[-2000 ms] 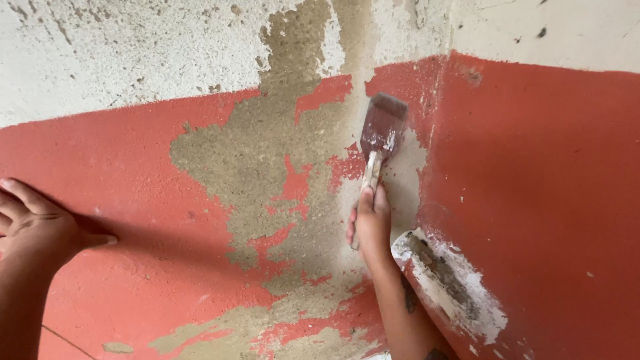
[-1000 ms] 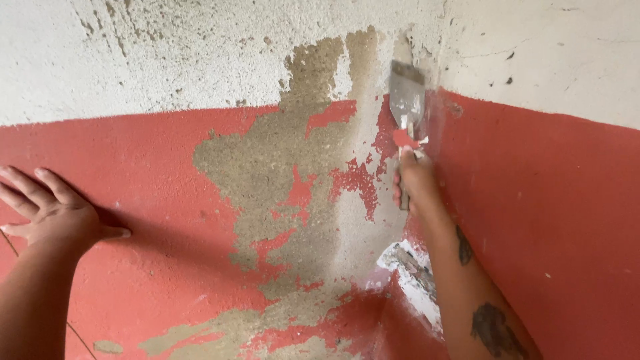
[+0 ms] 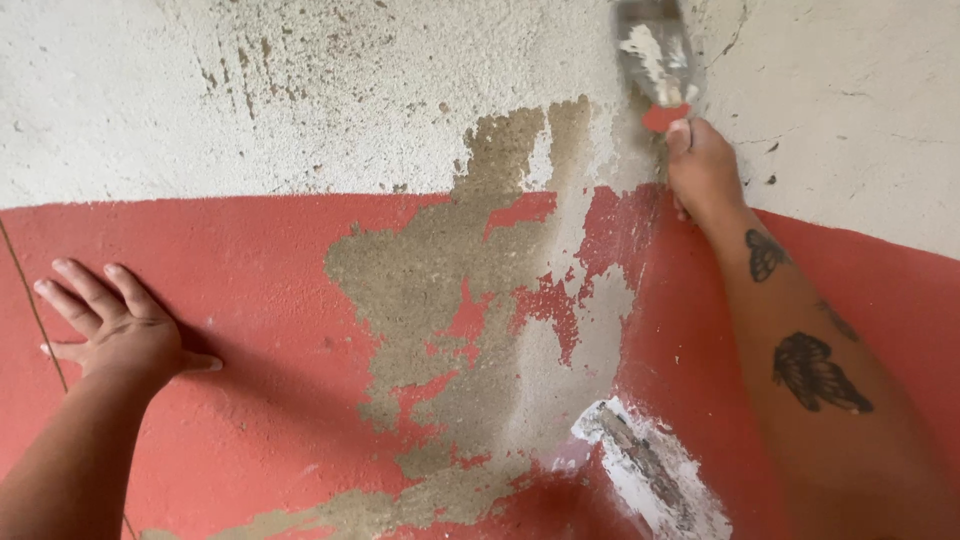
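Note:
My right hand (image 3: 701, 169) grips the handle of a putty knife (image 3: 656, 56), its broad metal blade pointing up against the white upper wall beside the corner. Whitish residue coats the blade, and a red paint flake (image 3: 665, 118) lies where the blade meets the handle. My left hand (image 3: 127, 330) rests with spread fingers on the red-painted wall (image 3: 247, 300) at the left. Between my hands, a patch of bare grey-brown plaster (image 3: 420, 277) shows where paint is gone. The blade is slightly blurred, and its tip is near the top edge of the view.
The wall corner runs down right of the bare patch, with another red wall (image 3: 705, 352) beyond it. Low in the corner is a rough white-edged damaged spot (image 3: 645, 457). Small chips and cracks mark the white wall (image 3: 840, 97). A thin dark line (image 3: 34, 307) crosses the left wall.
My right hand has moved up along the corner with the putty knife, from the red area to the white area. My left hand stays pressed to the wall.

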